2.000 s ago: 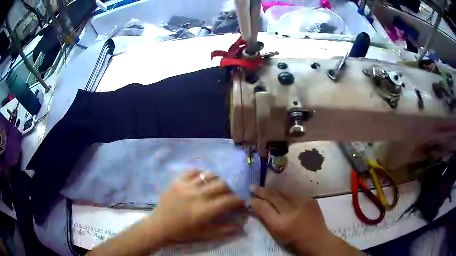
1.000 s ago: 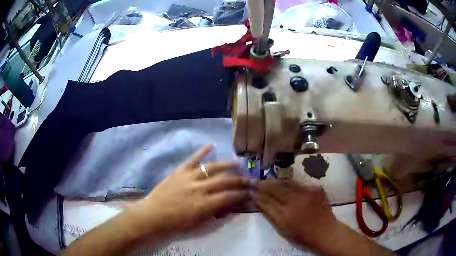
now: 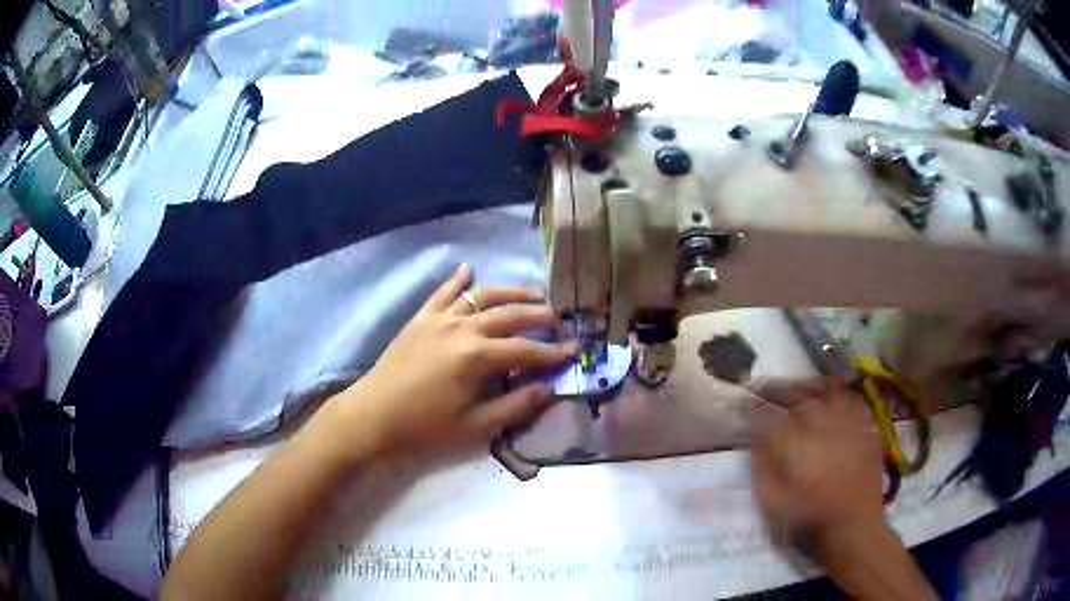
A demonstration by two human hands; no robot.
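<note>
The light grey-blue panel (image 3: 387,299) lies on the machine bed, with the dark fabric panel (image 3: 340,211) along its far edge and left end. My left hand (image 3: 464,364) lies on the light panel, fingers spread and pointing right, fingertips just left of the presser foot and needle (image 3: 589,352). It wears a ring. My right hand (image 3: 821,464) is blurred, right of the needle, at the scissors (image 3: 903,429). It covers most of their red handle loop; whether it grips them cannot be told.
The cream machine head (image 3: 798,247) spans the right, with a red rag (image 3: 569,117) at its left end. Dark scraps (image 3: 1015,429) lie right of the scissors. A striped-edge stack (image 3: 229,147) is at the back left. Ruler marks (image 3: 469,564) run along the front.
My right hand has left the cloth near the needle and moved right to the scissors. The cloth's right end has shifted away from me, baring the shiny needle plate and bed edge.
</note>
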